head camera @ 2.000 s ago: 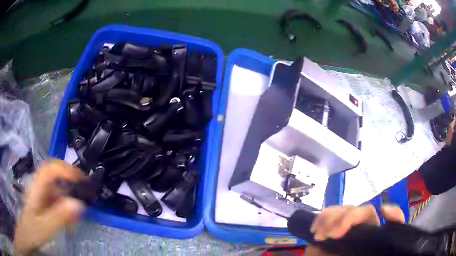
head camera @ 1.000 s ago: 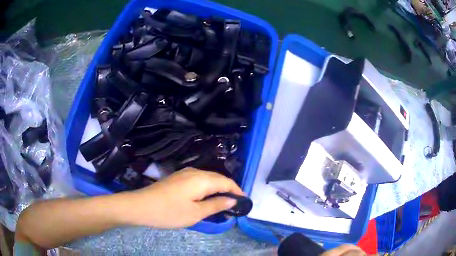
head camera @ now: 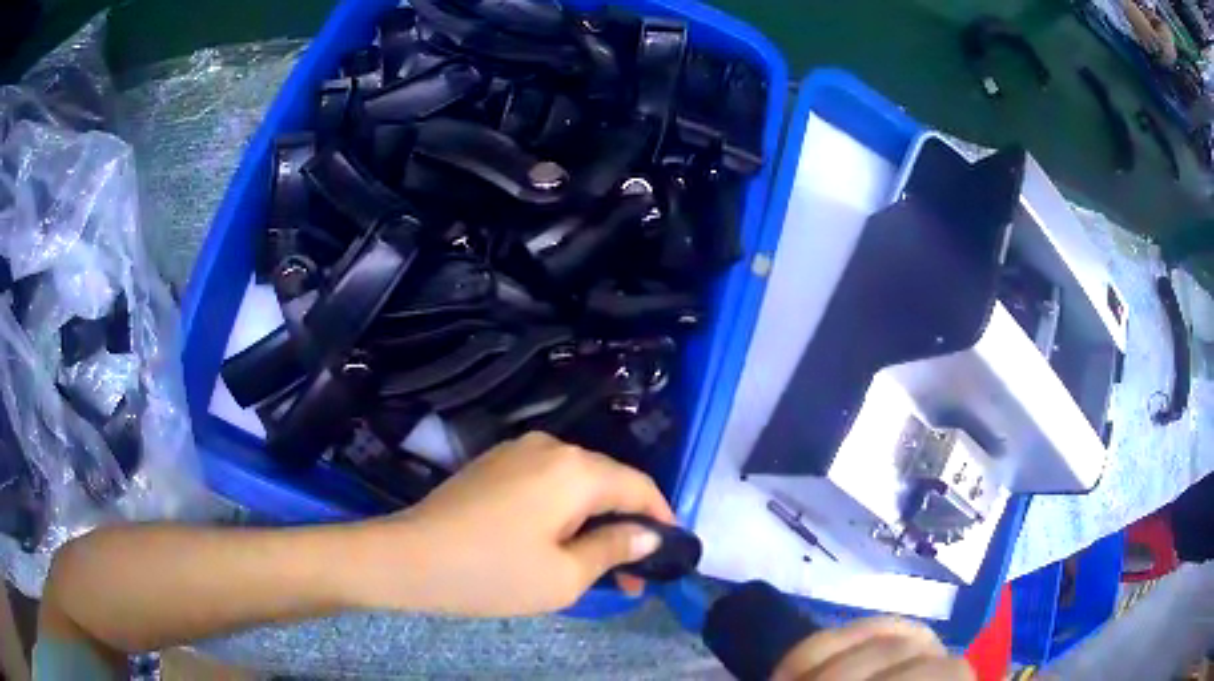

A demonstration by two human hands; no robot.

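Note:
My left hand (head camera: 533, 532) holds a short black plastic arm piece (head camera: 666, 549) at the near edge of the blue parts bin (head camera: 752, 333). My right hand (head camera: 865, 655), cut off by the bottom edge, grips the thick black electric screwdriver (head camera: 756, 628). The screwdriver's front end points at the held piece and is close to it; whether the tip touches cannot be told. Many curved glossy black pieces (head camera: 466, 160) are heaped in the bin. The white-silver screw feeder (head camera: 1052, 399) with a dark flap stands right of the bin, its metal front (head camera: 943, 476) facing me.
The feeder stands in a shallower blue tray (head camera: 812, 100) with white lining. A thin dark rod (head camera: 799, 527) lies on the lining. A crinkled clear bag (head camera: 73, 226) with black parts is at the left. Black headbands (head camera: 1005, 51) lie on the green belt. A dark sleeve (head camera: 1194, 519) shows at the right edge.
My left hand has come from the bin's left side with a black piece. The screwdriver has moved from the feeder's front to beside the piece. The view has shifted, so bin and feeder sit differently.

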